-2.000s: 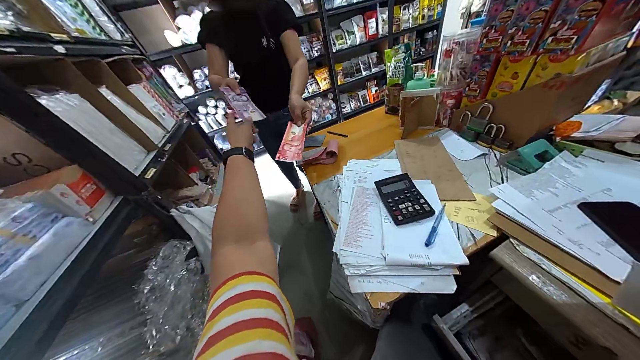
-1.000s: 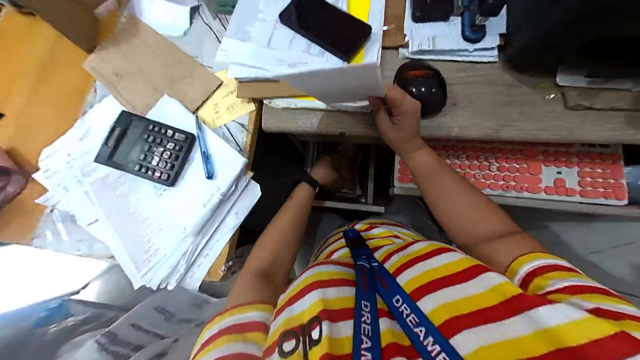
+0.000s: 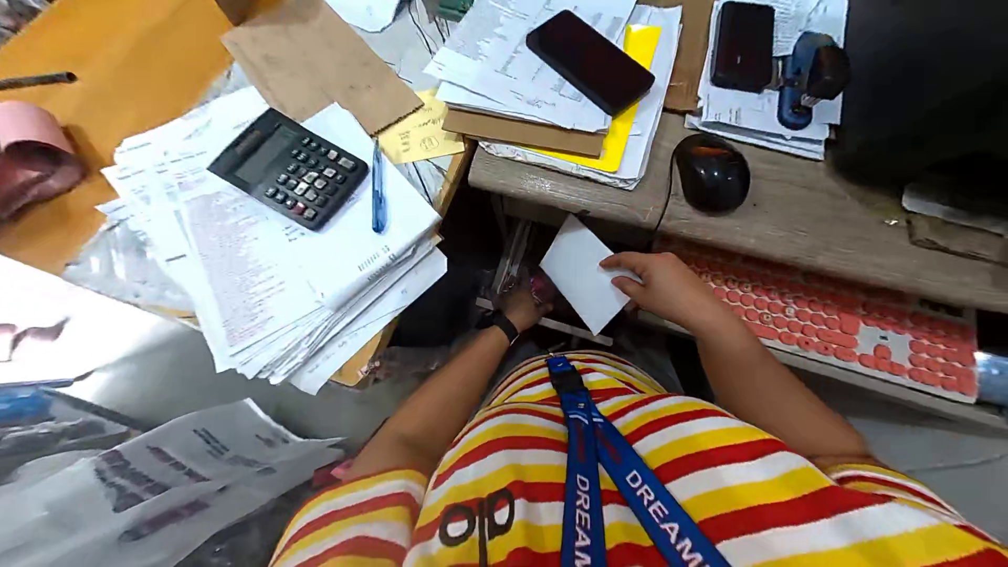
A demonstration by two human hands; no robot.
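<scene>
My right hand [image 3: 650, 287] holds a small white sheet of paper [image 3: 584, 276] by its right edge, fingers over it and thumb apart. The sheet hangs tilted over an open drawer [image 3: 512, 252] below the desk edge. Inside the dark drawer, left of the sheet, is my left hand [image 3: 524, 303], with a dark watch band on its wrist. Something reddish shows at its fingers, but shadow hides whether it is gripped. A black calculator [image 3: 287, 169] and a blue pen [image 3: 379, 187] lie on a stack of papers [image 3: 236, 291] to the left.
On the desk are a black smartphone [image 3: 591, 61] on papers, a black computer mouse [image 3: 711, 173], and a stapler [image 3: 799, 83] beside a black device [image 3: 743, 47]. A pink-keyed keyboard [image 3: 835, 319] sits under the desk edge at right. Plastic bags [image 3: 181, 480] lie at lower left.
The view has swung from another person with banknotes to the desk and drawer. My right hand has moved from the desktop papers' edge to above the drawer, now with the white sheet.
</scene>
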